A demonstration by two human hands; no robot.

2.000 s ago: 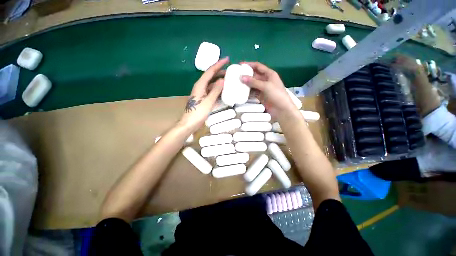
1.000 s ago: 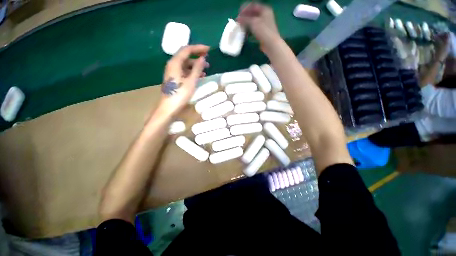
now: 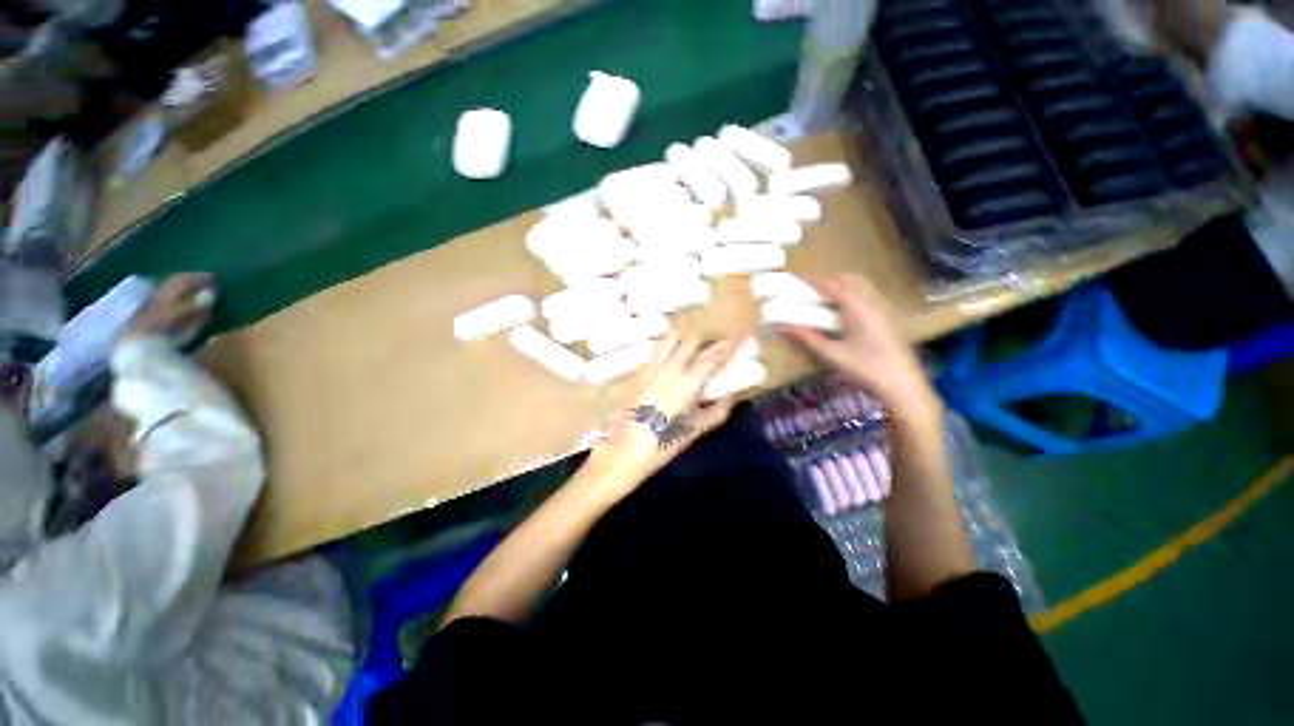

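Observation:
Many elongated white pieces [image 3: 664,284] lie loosely grouped on the brown bench [image 3: 369,376]. My left hand [image 3: 681,390] is over the near edge of the group, fingers spread on or beside the pieces; whether it grips one cannot be told. My right hand [image 3: 859,341] is at the group's right side with its fingertips at white pieces; its grip is blurred. Two wider white cases [image 3: 483,143] stand apart on the green belt. The lower tray of pink pieces [image 3: 849,479] is near my lap, partly behind my right arm.
A large parts tray with black rows [image 3: 993,128] is at the right, by a grey upright [image 3: 830,64]. A blue stool [image 3: 1086,376] is below it. A neighbour's hand [image 3: 173,309] and pale sleeve are at the left, beside a pale box [image 3: 92,338]. Another cluttered bench is opposite.
Both hands have moved from the belt down to the near side of the white pieces. My right hand has left the case on the belt. The view has shifted, showing the left neighbour.

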